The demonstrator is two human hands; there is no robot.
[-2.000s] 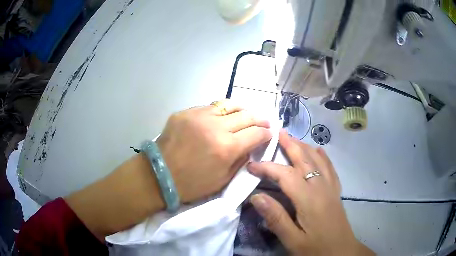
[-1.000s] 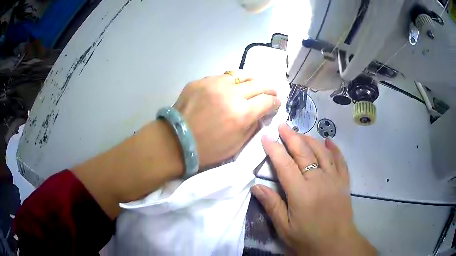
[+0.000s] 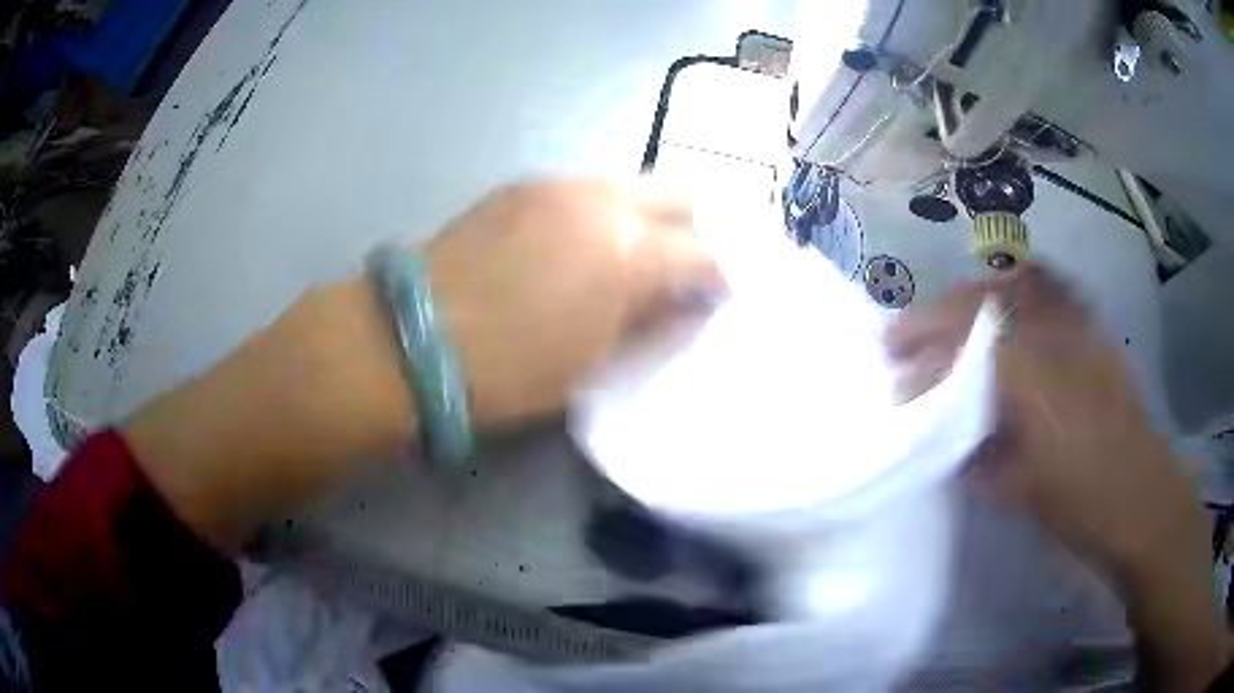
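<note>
A white garment piece (image 3: pixel 758 393) spreads between my two hands, raised in front of the presser foot (image 3: pixel 812 196), overexposed and blurred. My left hand (image 3: pixel 568 298), with a green bangle, holds its left side near the slide plate (image 3: pixel 717 122). My right hand (image 3: pixel 1042 393), blurred, holds its right side, right of and below the small holed disc (image 3: pixel 888 280). The fingertips of both hands are blurred or partly hidden by cloth. The cloth's lower part hangs over the table's front edge.
The sewing machine head (image 3: pixel 934 81) stands at the upper right, with a cream tension knob (image 3: pixel 1001 237). A tape measure (image 3: pixel 474 616) runs along the front table edge. White cloth (image 3: pixel 298 636) hangs below the table at left. Dark scratches mark the table's left side.
My right hand has moved right and up, lifting and spreading the cloth from the machine bed. My left hand has shifted slightly left. The camera view has moved, and the front table edge now shows.
</note>
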